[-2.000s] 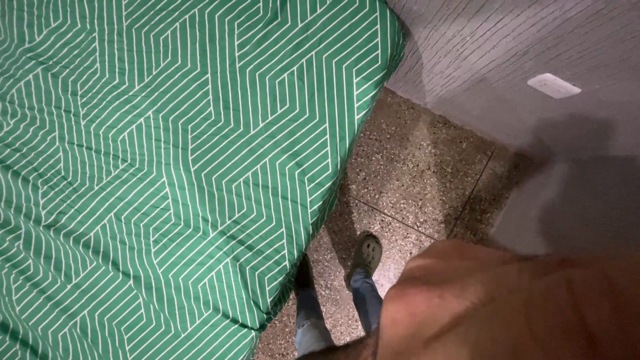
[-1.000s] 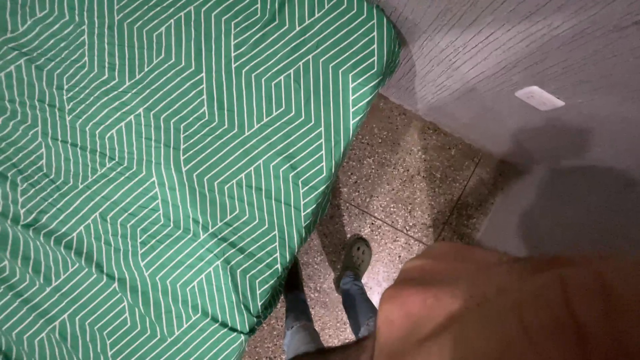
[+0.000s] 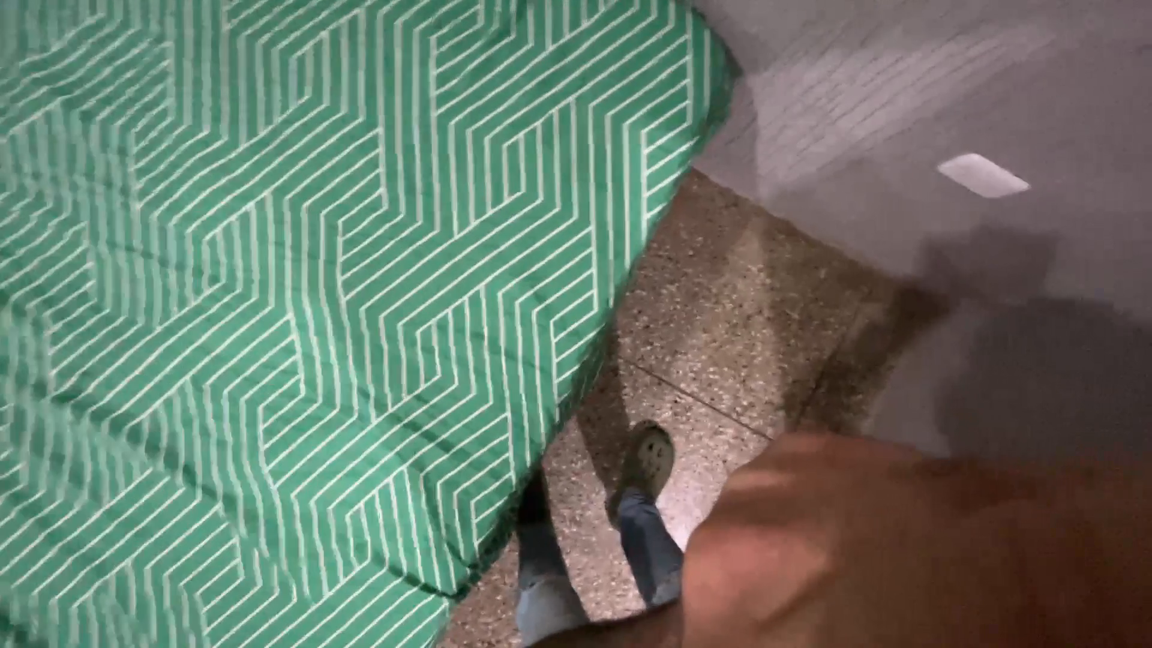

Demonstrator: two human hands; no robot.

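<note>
A green bed cover with white geometric lines [image 3: 405, 270] spreads over a bed at the left and centre, with creases toward its lower left. Bare skin, blurred and very close to the camera, fills the lower right; it seems to be my right hand and arm [image 3: 765, 540], with no fingers to be made out. Whether it holds anything is hidden. It overlaps the view of the floor and touches no part of the cover that I can see. My left hand is not in view.
Below are my legs in blue jeans [image 3: 648, 549] and a clog with holes [image 3: 652, 459] on the speckled floor [image 3: 711, 306], beside the bed's edge. A grey textured wall [image 3: 846, 117] with a white plate [image 3: 983, 175] and dark shadows stands at the right.
</note>
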